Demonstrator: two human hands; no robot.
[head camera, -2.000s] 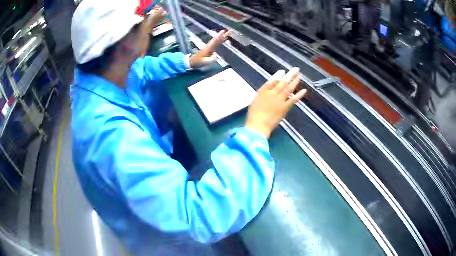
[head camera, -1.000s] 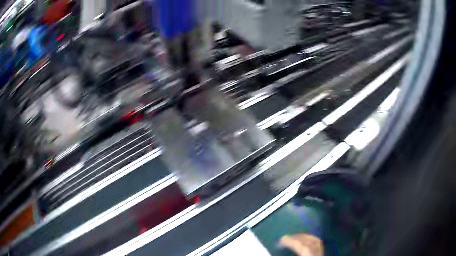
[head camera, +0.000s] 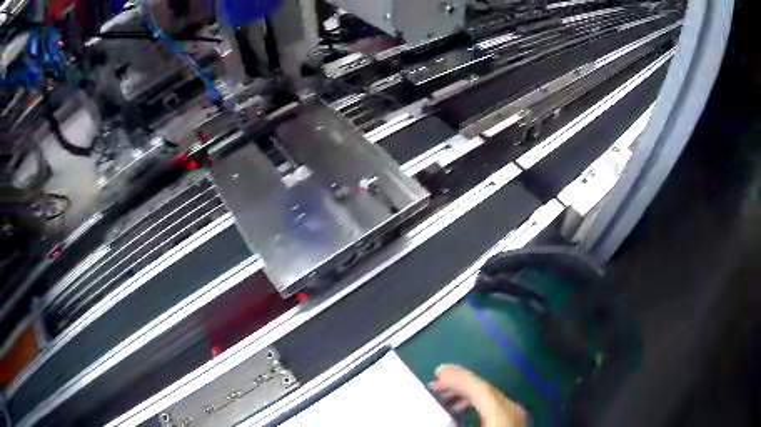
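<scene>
The white paper sheet (head camera: 375, 396) lies at the bottom edge of the view and is cut off by it. It looks blank from glare, and a thin dark rim of the tray shows along its side. My right hand (head camera: 480, 399) is at the bottom, at the right edge of the paper, partly cut off. Its fingers are bent and point left. Whether it holds anything cannot be made out. My left hand is not in view.
A flat silvery machine plate (head camera: 321, 200) spans the conveyor rails. A metal plate with holes (head camera: 229, 392) lies on the conveyor (head camera: 417, 279) behind the paper. A black curved object (head camera: 534, 267) and a blue line are on the green mat (head camera: 492, 334). A grey post (head camera: 676, 125) stands right.
The view has swung from a person in blue workwear to the machine and rails. Since one second ago, more paper and more of my right hand show, and the holed metal plate is visible.
</scene>
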